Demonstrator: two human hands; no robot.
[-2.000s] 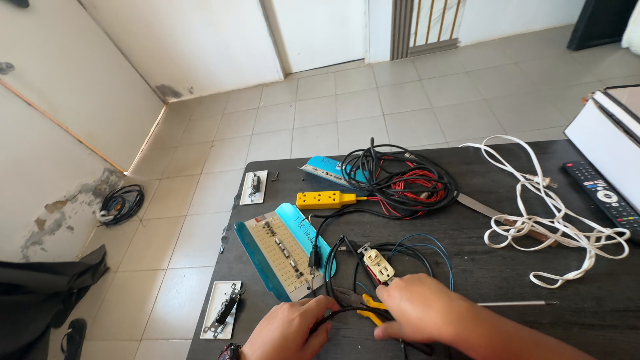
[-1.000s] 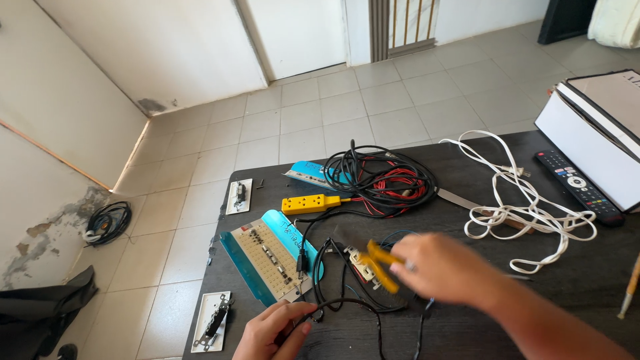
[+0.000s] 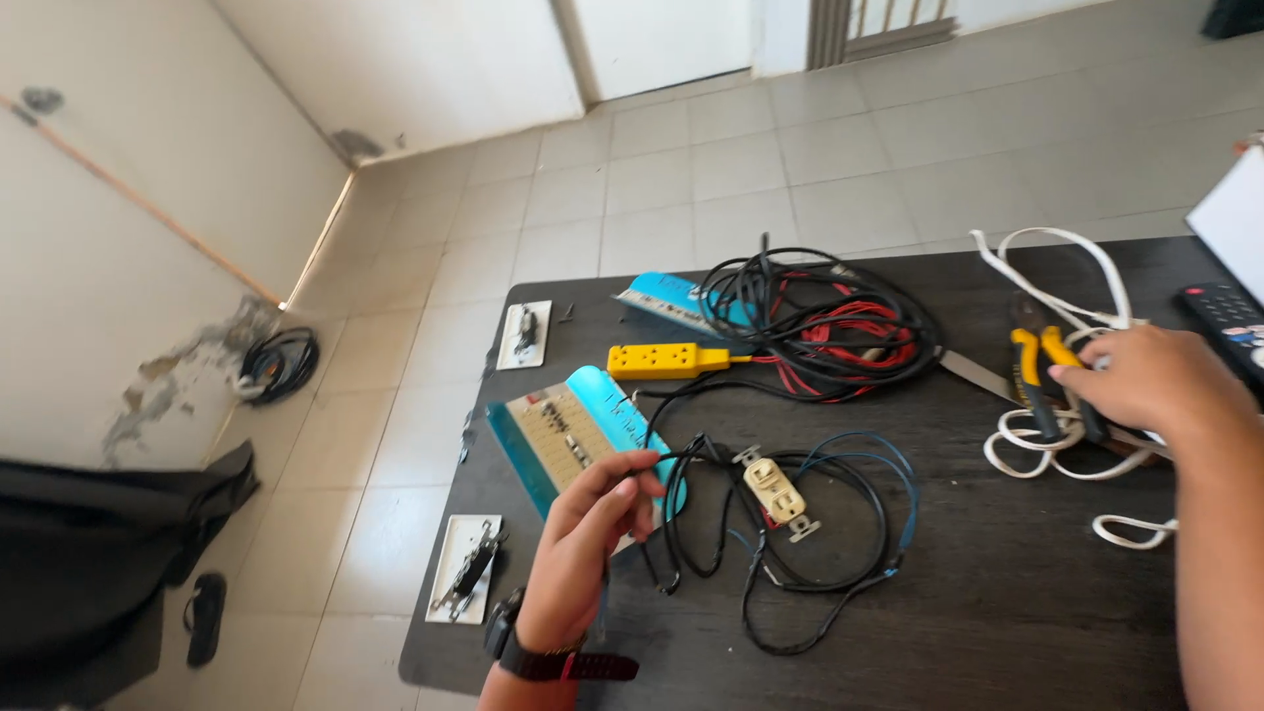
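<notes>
My left hand (image 3: 604, 509) is raised near the table's left part, its fingertips closed on a black cable (image 3: 681, 456). At the right, my right hand (image 3: 1145, 380) is at the yellow-and-black pliers (image 3: 1032, 380), which lie over a white cord (image 3: 1096, 259); whether the fingers grip them is unclear. Between the hands lies an ivory combination switch and outlet (image 3: 775, 491) with black and blue wires (image 3: 904, 513) around it. A breadboard (image 3: 561, 439) with blue flaps is partly behind my left hand.
A yellow outlet strip (image 3: 654, 361) lies beside coiled black and red cable (image 3: 849, 326). Two white wall plates (image 3: 523, 334) with black devices are near the table's left edge. A remote control (image 3: 1229, 321) lies at the far right, and a coiled black cable (image 3: 281, 365) on the floor.
The pliers, at the wires two seconds ago and over the ivory device one second ago, are now at the right on the white cord. My right hand has moved right with them.
</notes>
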